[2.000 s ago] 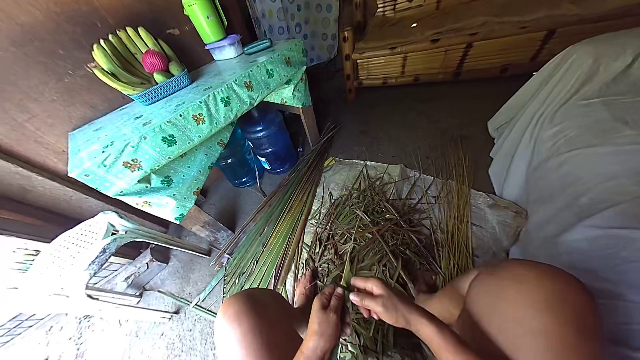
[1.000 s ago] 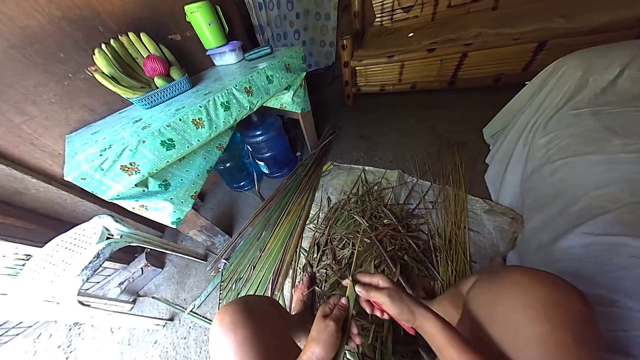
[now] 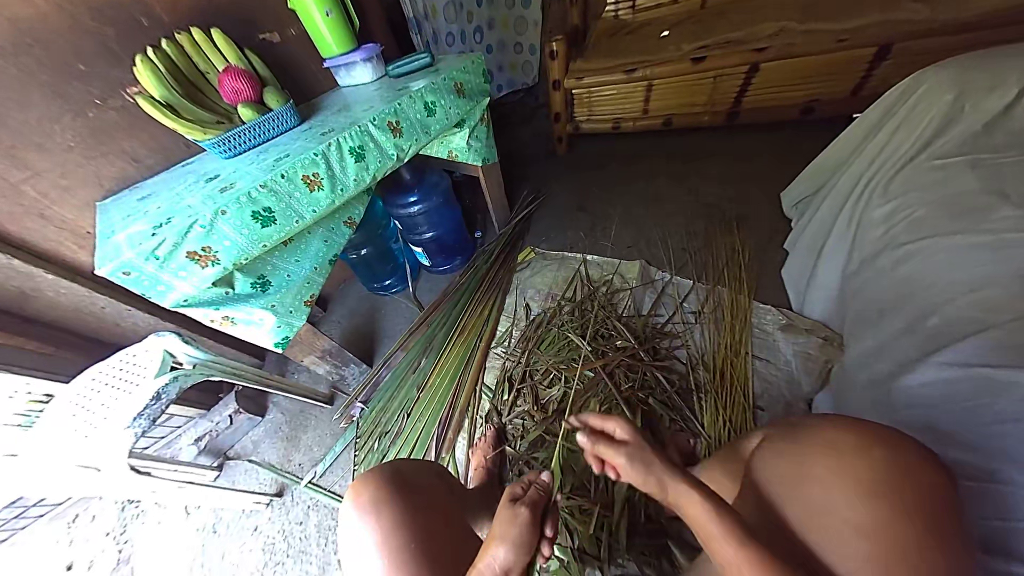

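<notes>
My left hand (image 3: 524,516) is closed on a narrow green palm leaflet (image 3: 557,468), whose thin midrib points up over the pile. Just right of it and a little higher, my right hand (image 3: 616,448) has its thumb and fingertips at the leaflet's rib; whether it grips anything is hard to see. Below both hands lies a heap of leaf shreds (image 3: 592,360) on a pale sack sheet (image 3: 788,352). Long palm leaflets (image 3: 440,360) lie in a fan at the left of the heap. A bundle of thin stripped midribs (image 3: 728,344) lies at its right.
A table with a green patterned cloth (image 3: 272,200) stands at upper left, holding a blue basket (image 3: 254,132) of bananas. Blue water jugs (image 3: 428,216) are under it. A plastic chair (image 3: 120,400) is at left, a bamboo bench (image 3: 720,88) behind, and a draped pale cloth (image 3: 920,208) at right.
The right hand has moved up and away from the left hand. The leaflet between them now shows a thin rib rising above it.
</notes>
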